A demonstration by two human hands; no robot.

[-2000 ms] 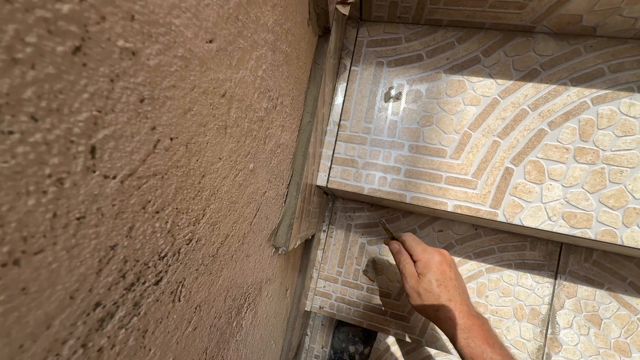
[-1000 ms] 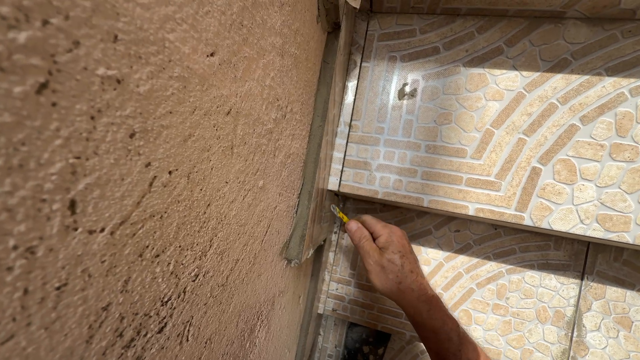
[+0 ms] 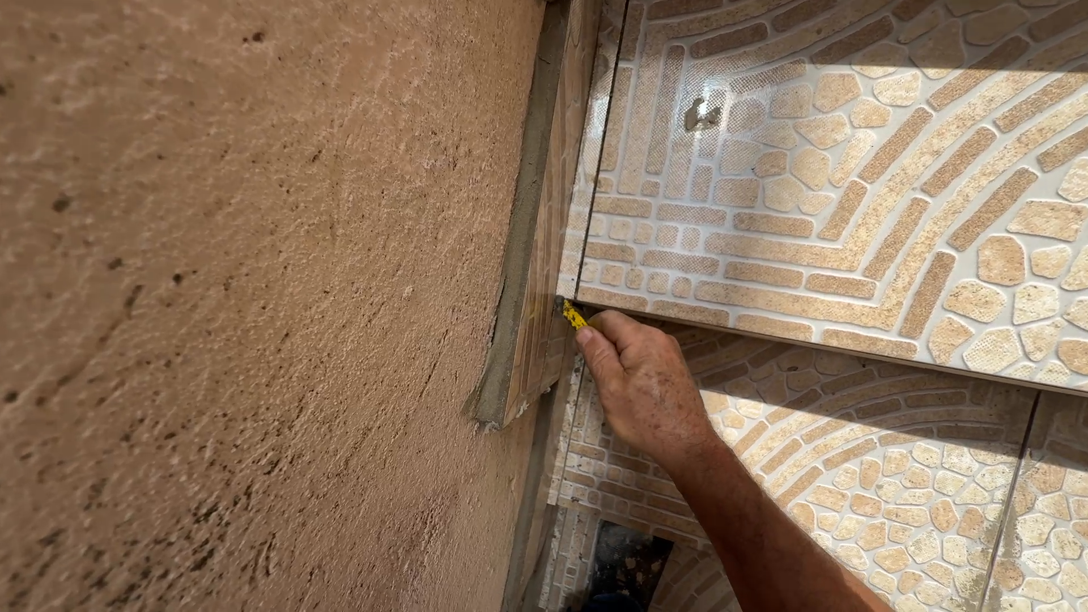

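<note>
My right hand [image 3: 650, 382] grips a small yellow-handled tool [image 3: 572, 314], whose dark tip meets the corner where the front edge of the upper tiled step [image 3: 765, 272] reaches the narrow side tiles. What kind of tool it is cannot be told. Under my hand lies the lower tiled step [image 3: 884, 476], with a stone-pattern surface. Tile skirting [image 3: 544, 289] with grey mortar [image 3: 510, 297] along its top edge runs beside the steps. My left hand is out of view.
A rough plastered wall [image 3: 255, 297] fills the left side. A grey mortar smear [image 3: 702, 114] marks the upper step. At the bottom, a dark object [image 3: 625, 561], partly cut off, lies by the lower step. Shadow bands cross the tiles.
My right hand has moved from over the lower step, left and up to the corner by the skirting, with the tool in it. The view has shifted closer.
</note>
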